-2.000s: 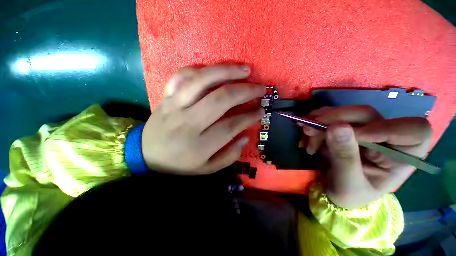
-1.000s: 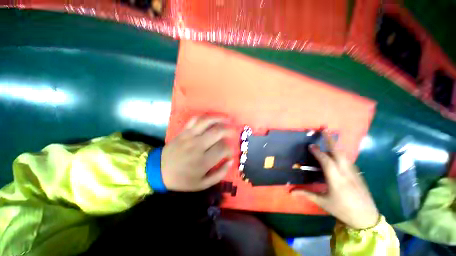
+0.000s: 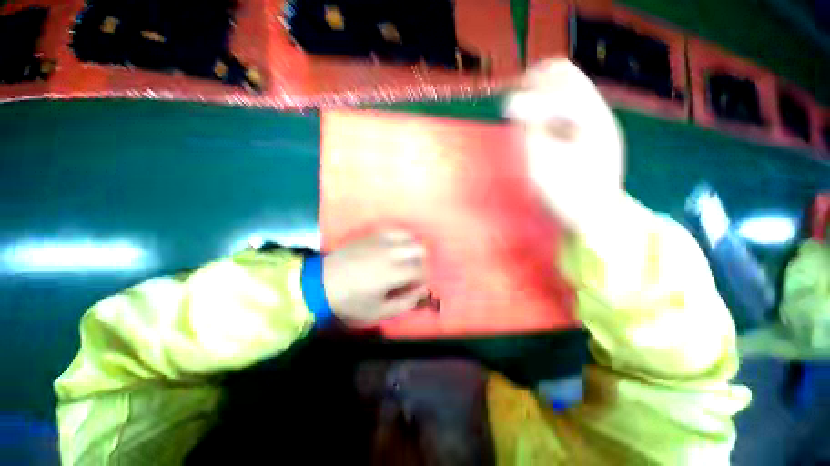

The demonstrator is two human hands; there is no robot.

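Observation:
My left hand [image 3: 375, 278] rests on the near left part of the red-orange mat [image 3: 473, 227], fingers partly curled, with a blue band [image 3: 317, 289] on the wrist. Some small black parts [image 3: 430, 302] show beside its fingertips. My right hand [image 3: 573, 136] is raised over the mat's far right corner, near the far row, blurred and very bright; its fingers and anything in them cannot be made out. No board lies on the mat. A dark circuit board [image 3: 391, 32] on red bubble wrap lies just left of my right hand.
More dark boards [image 3: 628, 59] lie on red bubble wrap [image 3: 273, 55] along the far side. The green work surface [image 3: 136, 182] runs between. A long clear plastic bag [image 3: 733, 246] lies at right. Another person's yellow sleeve [image 3: 808, 287] shows at the right edge.
The board has gone from the mat. My right hand has moved from the board up and away to the far row. My left hand stays at the near left. The view has tilted towards the far row.

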